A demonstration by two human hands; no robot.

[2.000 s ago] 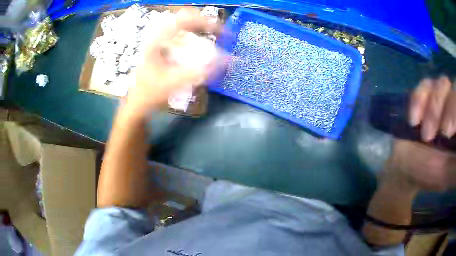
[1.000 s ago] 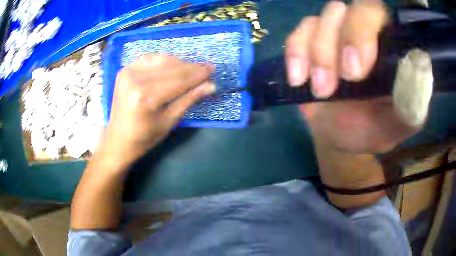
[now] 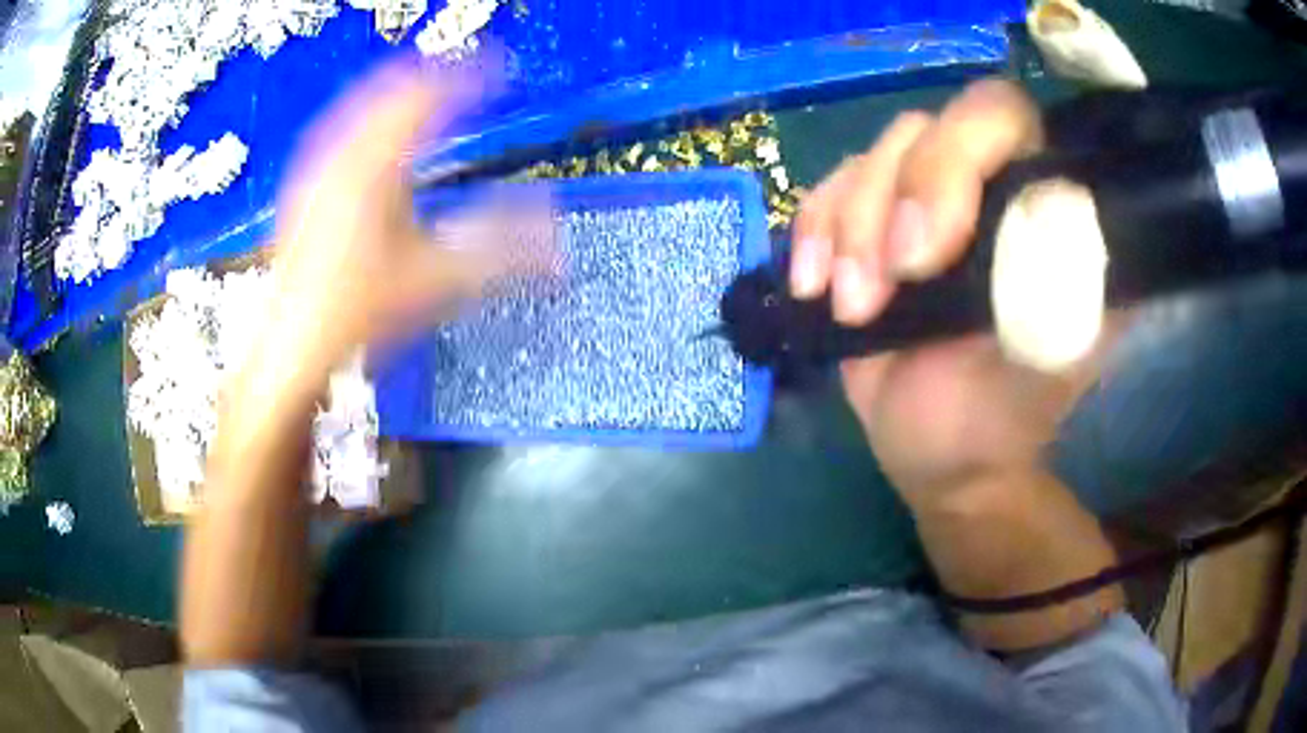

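Note:
My right hand (image 3: 932, 244) is wrapped around a thick black electric screwdriver (image 3: 1161, 215) with a silver band. Its dark nose points left over the right edge of the screw tray. A cream finger guard (image 3: 1049, 275) is on a finger of this hand. The light-blue screw tray (image 3: 573, 435) holds a mass of small silvery screws (image 3: 631, 322). My left hand (image 3: 373, 229) is blurred, raised over the tray's left side and the blue board's edge, with thumb and fingers apart. No part shows in it. White parts (image 3: 179, 372) fill a shallow cardboard box (image 3: 144, 473), partly hidden by my left forearm.
The large blue board (image 3: 602, 65) lies behind, with white parts (image 3: 151, 186) on its left. Brass-coloured bits (image 3: 688, 151) lie behind the screw tray. A cream tapered object (image 3: 1085, 43) is at the back right. A black cord (image 3: 1046, 587) crosses my right wrist. Cartons stand below the bench.
My left hand has left the screwdriver's nose and moved up and left, its fingers opening. The screwdriver remains in my right hand. The view has shifted, showing more of the blue board.

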